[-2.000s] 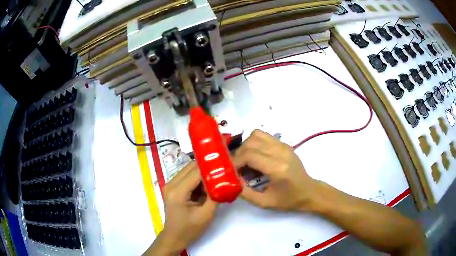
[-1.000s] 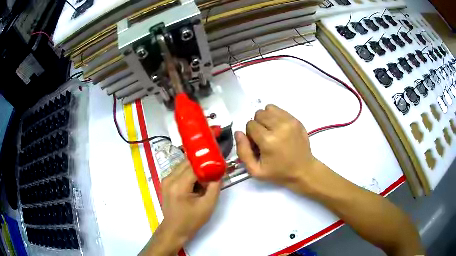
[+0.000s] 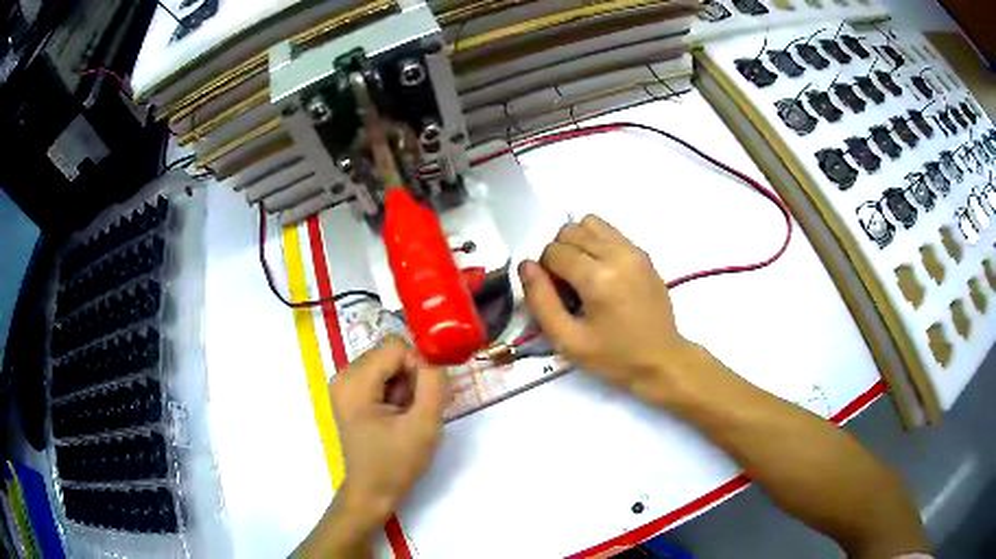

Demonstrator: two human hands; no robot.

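Observation:
The toggle clamp's red grip [image 3: 431, 278] points down toward me and hides part of the round black nest [image 3: 497, 306]. A small red piece [image 3: 473, 278] shows beside the grip. My left hand [image 3: 388, 415] is curled at the lower left of the nest, thumb and fingertips together. My right hand [image 3: 601, 289] is curled just right of the nest. Anything in the fingertips is too small to see. A test clip [image 3: 502, 354] with a grey sleeve lies over the pale base plate [image 3: 481, 388], between the hands.
A foam tray [image 3: 890, 393] with rows of wired units [image 3: 837, 166] is at right. Stacked foam trays [image 3: 568, 66] stand behind the clamp bracket [image 3: 360, 55]. A blister tray [image 3: 191, 437] of black parts is at left. Red and black test leads [image 3: 789, 218] loop across the bench.
Both hands have moved apart, my right hand to the right and my left hand to the left. The base plate and clip now show between them. The red grip also appears higher in view.

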